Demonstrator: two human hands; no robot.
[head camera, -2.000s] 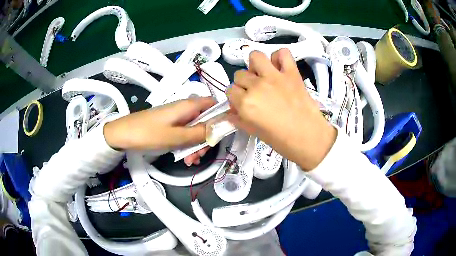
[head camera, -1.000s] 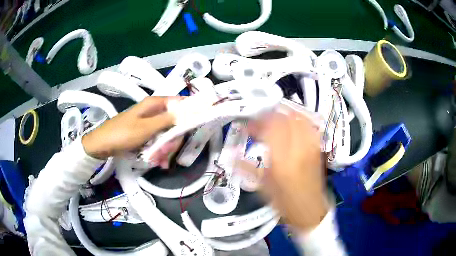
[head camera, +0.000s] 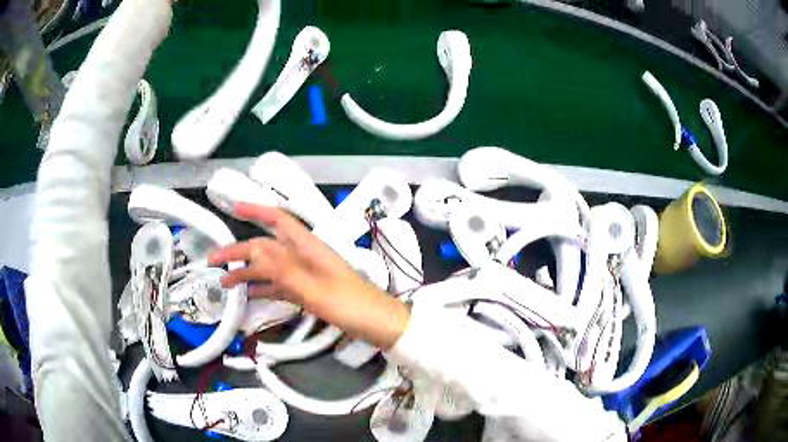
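My left arm reaches up along the left side, and my left hand is beyond the top edge. A white curved neckband arm (head camera: 226, 99) lies or hangs over the green belt, with its upper end cut off by the frame. My right hand (head camera: 298, 272) is over the left part of the heap, palm down and fingers spread, with nothing in its grip. Near its fingertips are a curved white housing half (head camera: 231, 319) and a wired round end (head camera: 207, 295). Whether the fingers touch them I cannot tell.
The green conveyor (head camera: 536, 95) carries a hook-shaped white half (head camera: 458, 82), a wired shell (head camera: 298, 73) and a blue cell (head camera: 317, 105). On the right are a thick tape roll (head camera: 683, 233) and a blue dispenser (head camera: 661, 371). White parts cover the dark bench.
My hands have parted: the left has gone up out of frame, the right has moved left over the heap, open. The white part held between them has left them. The view has shifted toward the belt.
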